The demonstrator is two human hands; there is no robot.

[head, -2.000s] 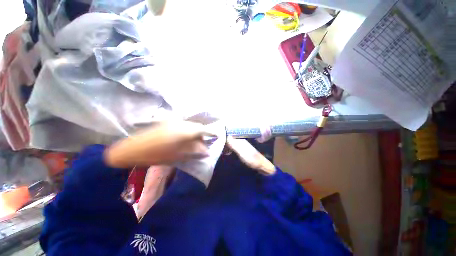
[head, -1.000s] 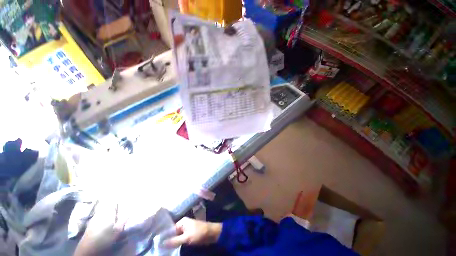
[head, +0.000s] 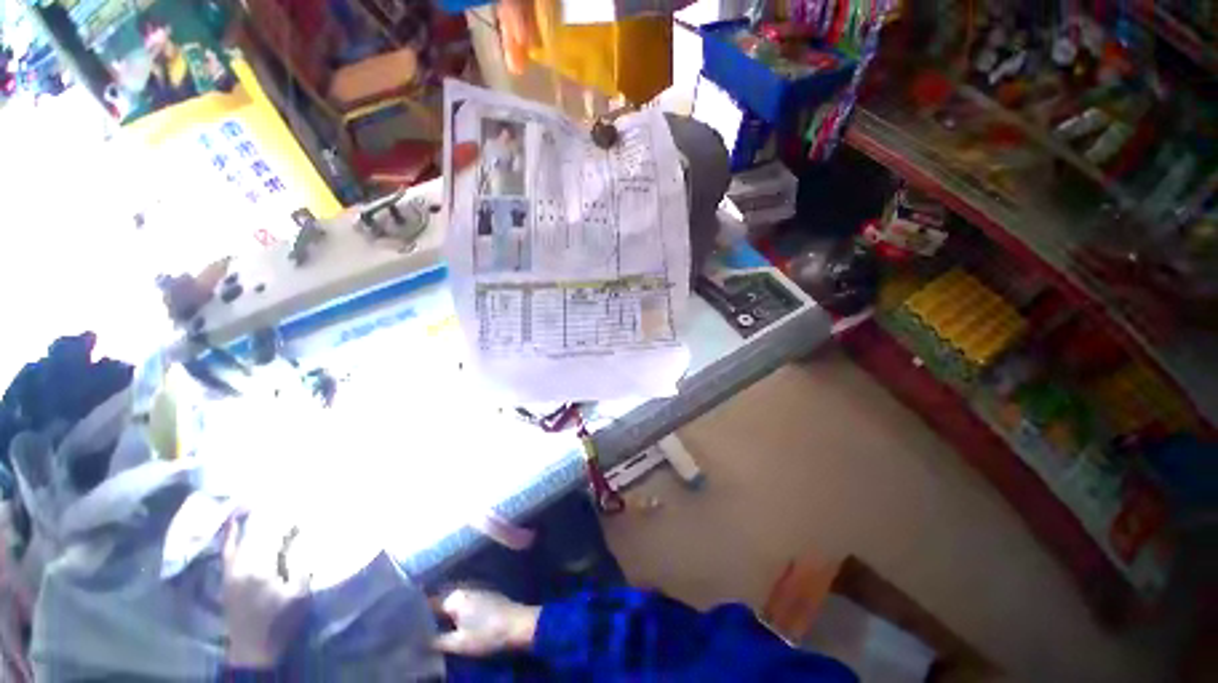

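Observation:
Light grey cloth (head: pixel 120 587) lies heaped at the lower left and hangs over the table's front edge. My left hand (head: pixel 261 600) is on the cloth, blurred and bleached by glare; its fingers and hold are unclear. My right hand (head: pixel 481 622) is at the cloth's right edge by the table edge, its fingertips closed on the cloth. The printed spec sheet (head: pixel 574 254) hangs upright in front of the sewing machine (head: pixel 401 299), hiding part of it. It shows small photos and a table.
A dark red lanyard (head: pixel 596 467) hangs over the table edge (head: pixel 708 387). Dark cloth (head: pixel 67 387) lies far left. Goods shelves (head: pixel 1015 240) stand at right. An open carton (head: pixel 868 627) is on the floor at lower right. A chair (head: pixel 374 80) stands behind.
The view has swung from the lap up and right to the hanging sheet and shelves. Over the last second the sheet sits slightly lower in view, and both hands stay at the cloth.

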